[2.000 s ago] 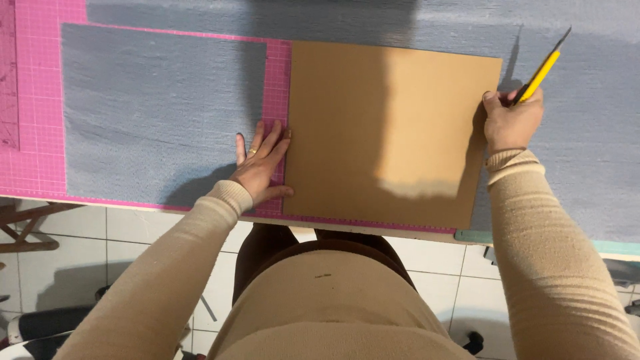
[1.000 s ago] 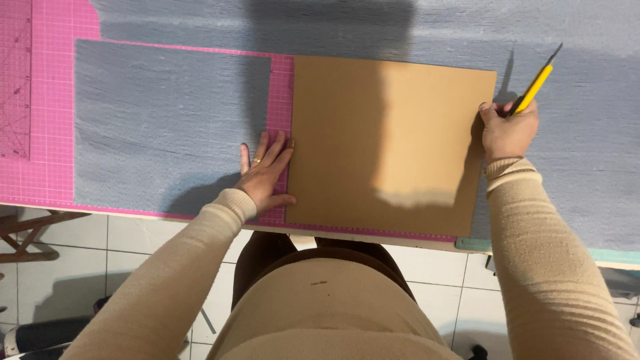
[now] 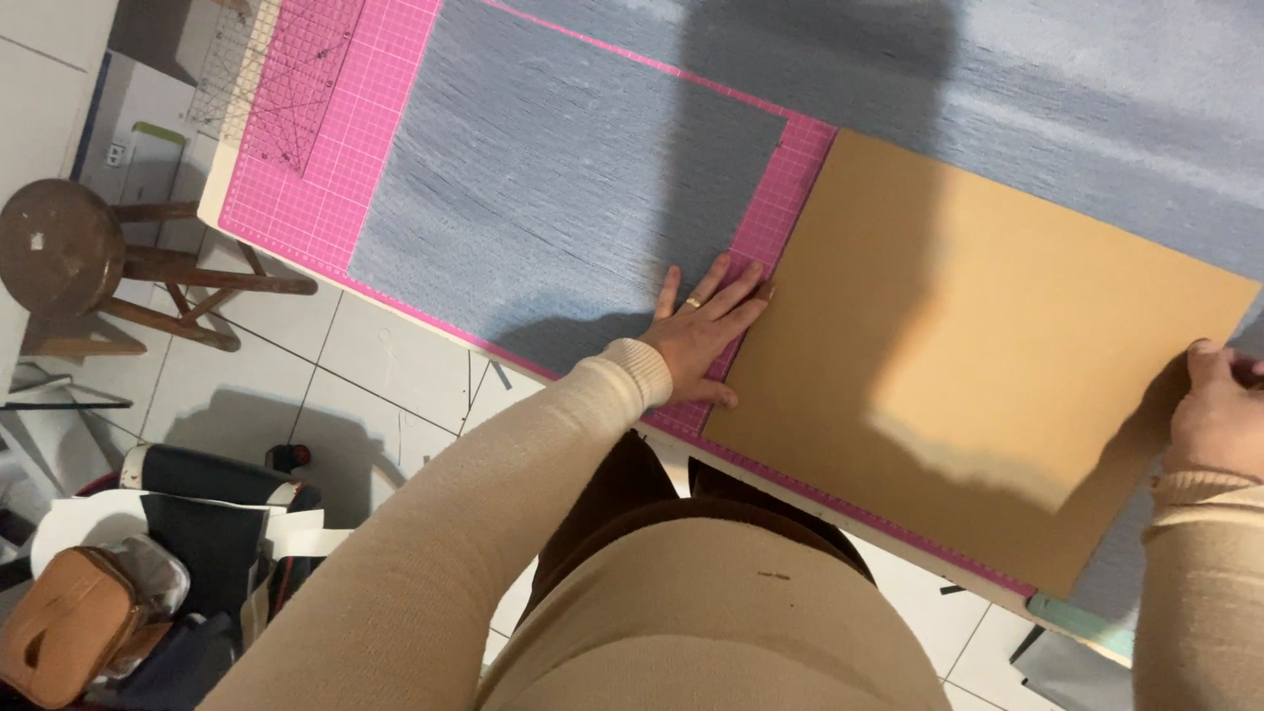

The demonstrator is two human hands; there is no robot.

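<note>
A square brown cardboard sheet (image 3: 987, 326) lies partly over a pink cutting mat (image 3: 785, 188) and partly over a large blue-grey fabric (image 3: 1066, 128). My left hand (image 3: 706, 331) rests flat with fingers spread, across the mat and the cardboard's left edge, a ring on one finger. Left of it lies a rectangular blue-grey fabric piece (image 3: 553, 168) on the mat. At the right edge of the view my right hand (image 3: 1220, 410) is at the cardboard's right edge, its thumb on the sheet. Its fingers are cut off by the frame, and what it holds cannot be seen.
A clear quilting ruler (image 3: 306, 89) overlaps the mat's left end. Beyond the table's left end stands a round wooden stool (image 3: 59, 247). A chair at lower left bears a tan leather bag (image 3: 69, 627) and other items. White floor tiles show below the table edge.
The view has swung left and tilted, so the stool and chair show more. The yellow craft knife seen earlier in my right hand is out of view. Both hands keep their places at the cardboard.
</note>
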